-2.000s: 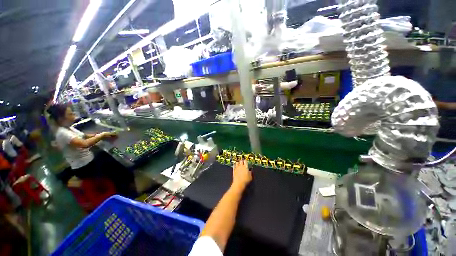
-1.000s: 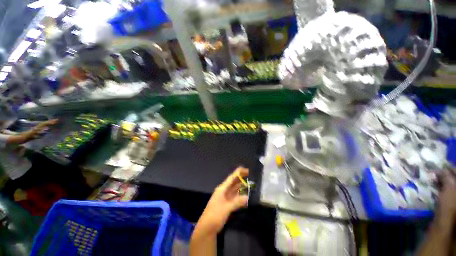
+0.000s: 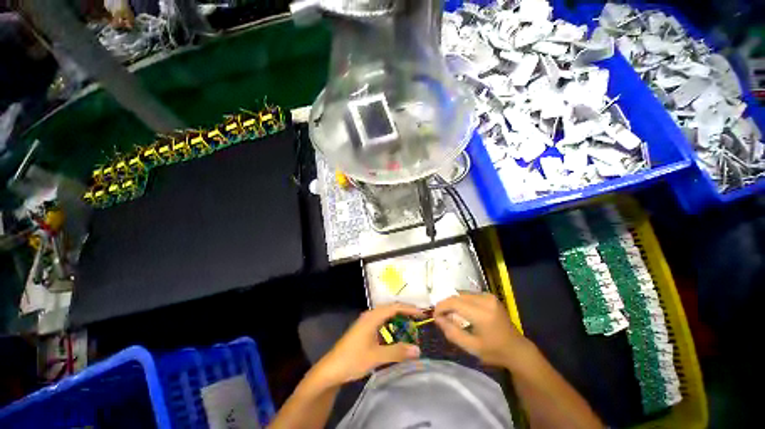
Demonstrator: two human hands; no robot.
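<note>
My left hand (image 3: 369, 342) holds a small green circuit board with a yellow-black block (image 3: 399, 330) in front of my body. My right hand (image 3: 478, 327) is close beside it, its fingers pinched at a thin yellow wire (image 3: 424, 322) that runs from the board. A small pale piece (image 3: 459, 320) shows at the right fingers. Both hands are over the near edge of a small pale metal tray (image 3: 382, 293), which bears a yellow patch (image 3: 392, 280).
Clear fume hood (image 3: 394, 126) above the tray. Black mat (image 3: 201, 226) at left, with boards with transformers (image 3: 189, 147) along its back. Blue bins (image 3: 537, 204) of white pieces at right. Yellow crate (image 3: 689, 369) with rows of green boards (image 3: 642, 327). Blue crate (image 3: 143, 360) at lower left.
The view has turned right and down. My left hand has brought the board from beside the mat to in front of my body. My right hand now meets it there.
</note>
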